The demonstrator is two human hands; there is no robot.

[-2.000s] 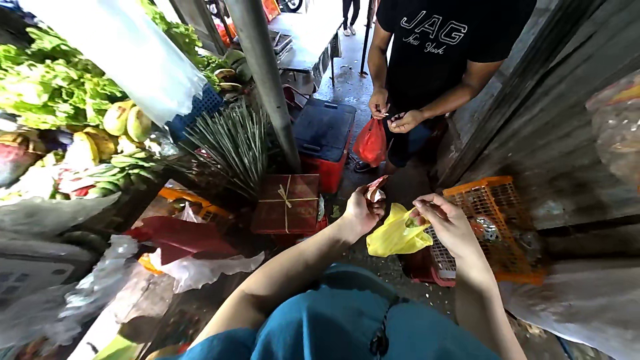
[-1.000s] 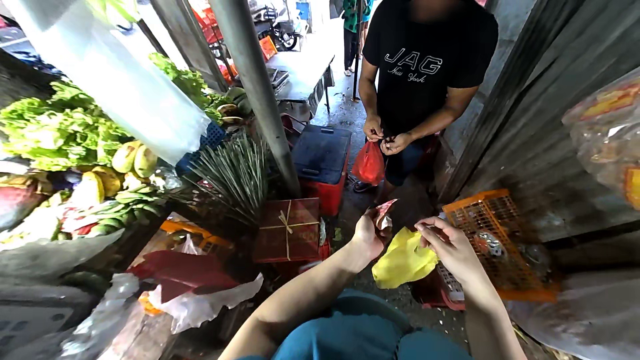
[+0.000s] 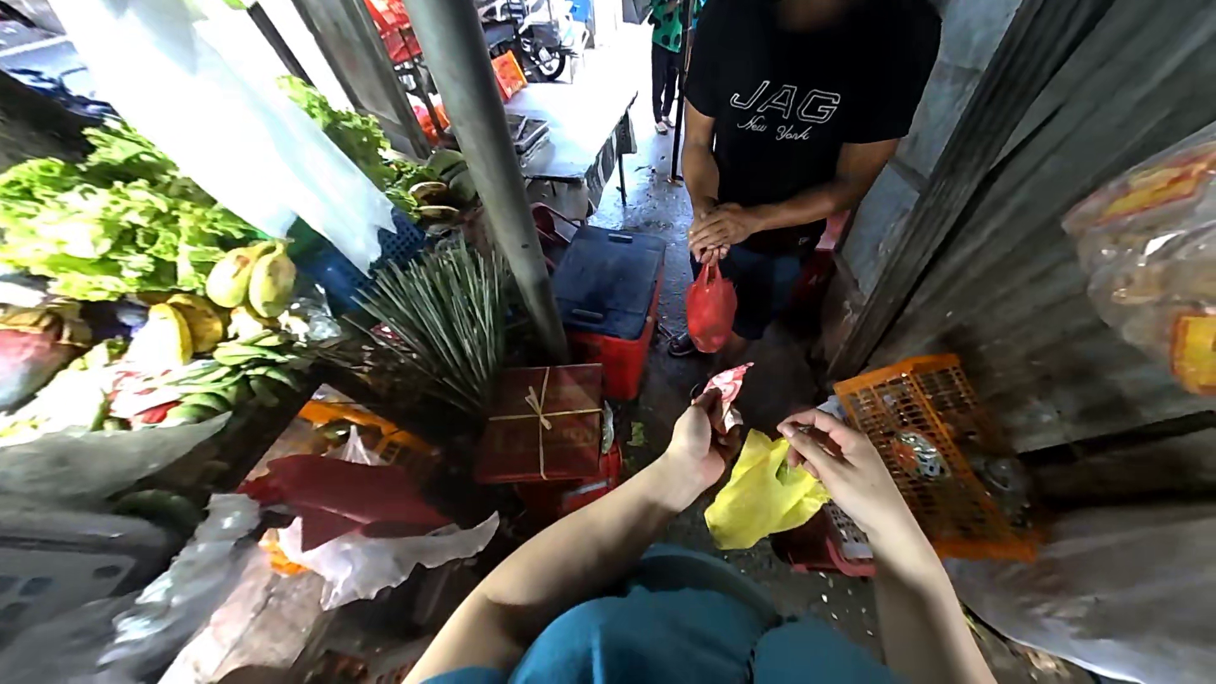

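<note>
My left hand [image 3: 701, 445] grips a crumpled red-and-white piece [image 3: 729, 388], perhaps paper or a small packet; its exact kind is unclear. Just right of it, my right hand [image 3: 836, 458] pinches a yellow plastic bag [image 3: 763, 494] between thumb and fingers, and the bag hangs down between my two hands. Ahead of me a person in a black T-shirt [image 3: 798, 104] stands with hands together, and a tied red plastic bag [image 3: 711, 309] hangs from them.
A metal pole [image 3: 489, 171] rises beside a red cooler box with a blue lid [image 3: 608, 280]. Left of it are a string-tied box [image 3: 541, 421], thin green stalks [image 3: 442, 318], leafy greens [image 3: 123, 214] and bananas [image 3: 271, 280]. An orange plastic crate [image 3: 931, 446] leans at the right.
The person in front has brought one hand over the other above the red bag. My hands still hold the same things; the yellow bag's shape has shifted.
</note>
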